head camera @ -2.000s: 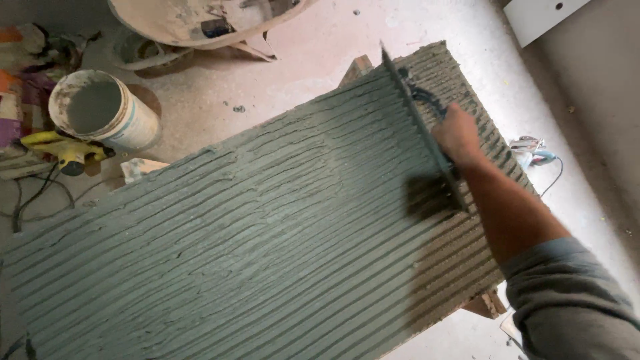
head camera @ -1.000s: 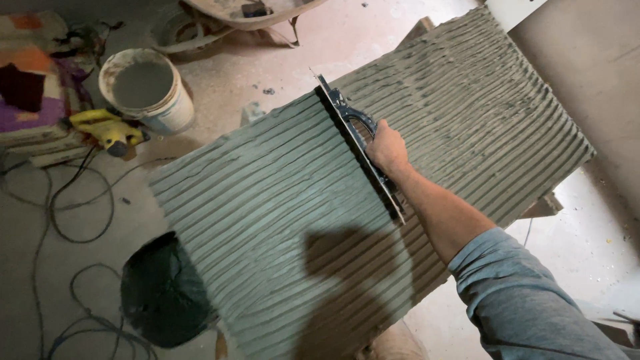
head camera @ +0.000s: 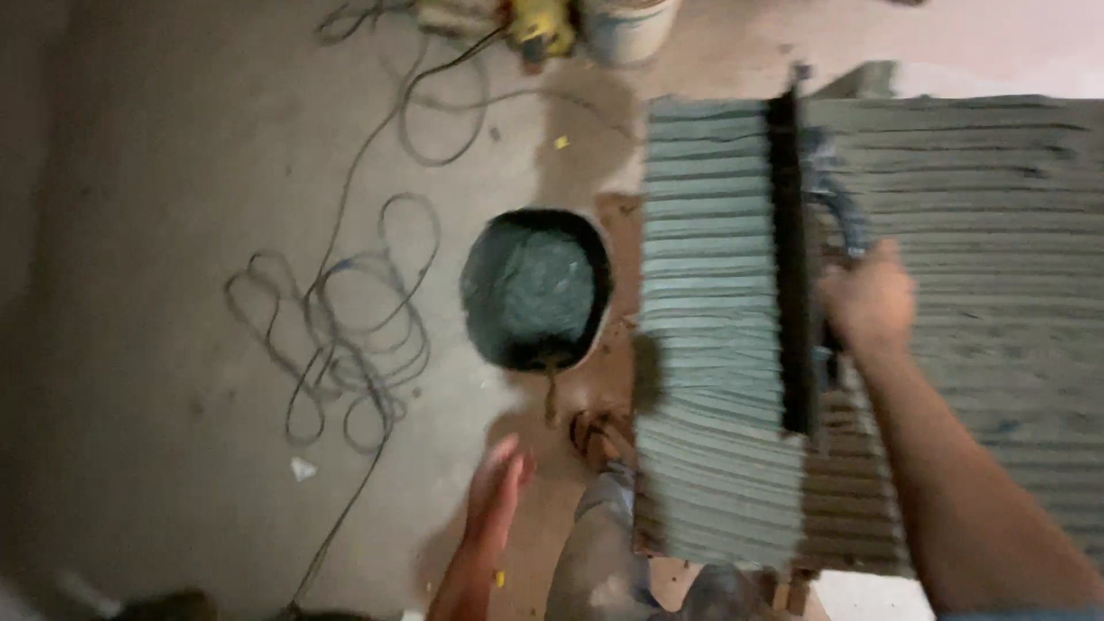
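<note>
My right hand grips the handle of a long notched trowel, which stands edge-on across a large slab or board coated in grey-green adhesive mortar. Parallel ridges run through the mortar on both sides of the trowel. Low in the view, left of the slab, my left hand hangs over the floor with nothing visible in it; its fingers are blurred. A black bucket holding grey-green mortar sits on the floor beside the slab's left end.
Loops of cable lie on the concrete floor at the left. At the top are a yellow power tool and a white bucket. A support juts out behind the slab. My legs are beside its near left corner.
The trowel in my right hand has moved along the slab toward its left end. My left hand has come into view. The view has turned and shifted left, showing the whole black bucket.
</note>
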